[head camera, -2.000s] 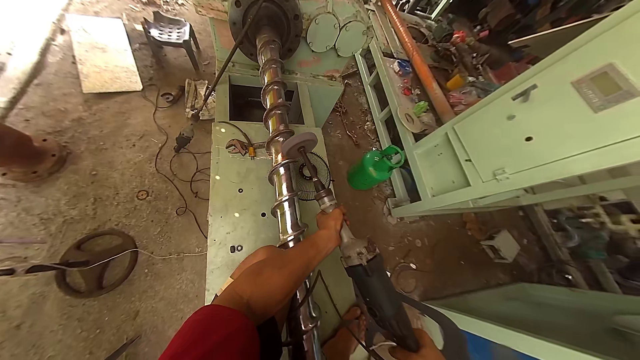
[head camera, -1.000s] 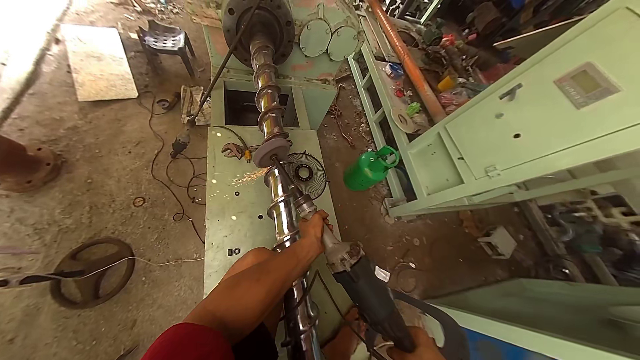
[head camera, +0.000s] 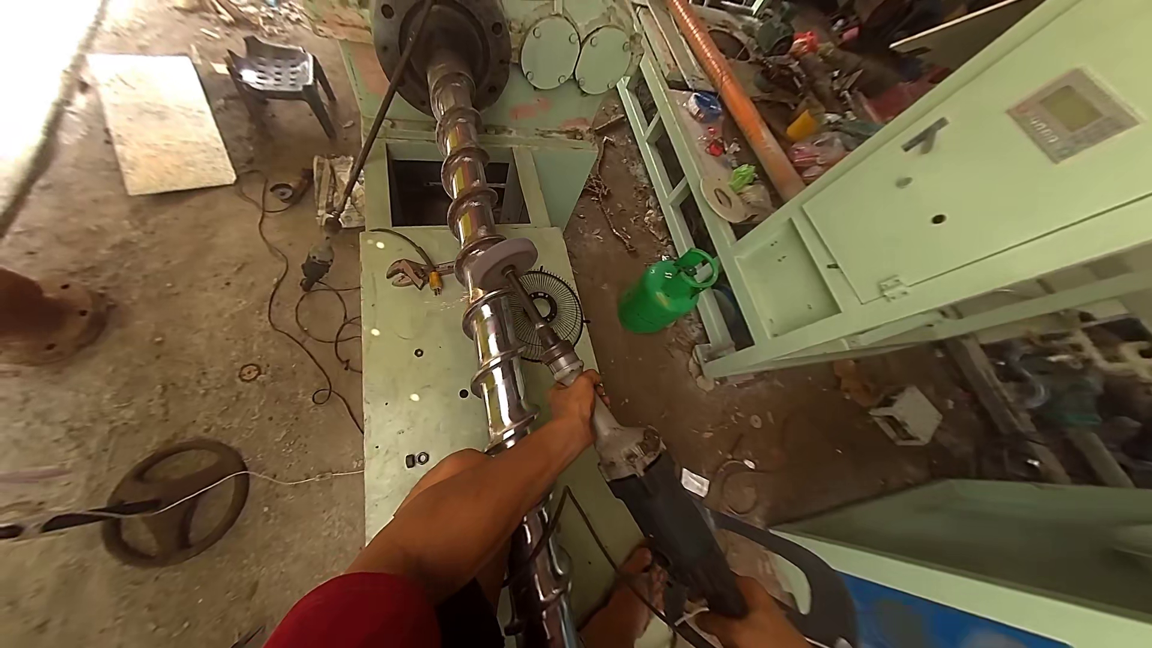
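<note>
My left hand (head camera: 579, 405) is wrapped around the metal neck of a long die grinder (head camera: 670, 513). My right hand (head camera: 751, 616) grips the dark rear body of that grinder, near the lower edge of the view. At the tool's tip, a round grinding wheel (head camera: 502, 263) sits at a flight of a shiny metal extruder screw (head camera: 493, 337); whether they touch I cannot tell. The screw runs lengthwise over a pale green machine bed, its far end in a dark round flange (head camera: 481, 54). An adjustable wrench (head camera: 409, 274) lies left of the screw, a round wire fan guard (head camera: 547, 310) right of it.
A green gas cylinder (head camera: 655, 295) stands right of the bed, beside a green metal cabinet (head camera: 981, 171). Left on the floor are a handwheel (head camera: 177, 502), loose cables, another power tool (head camera: 317, 261) and a black plastic stool (head camera: 281, 74). A dark cable hangs beside the grinder.
The grinding wheel first moved left onto the screw, where sparks showed a second ago; now no sparks are plain. Both hands have kept their hold on the grinder.
</note>
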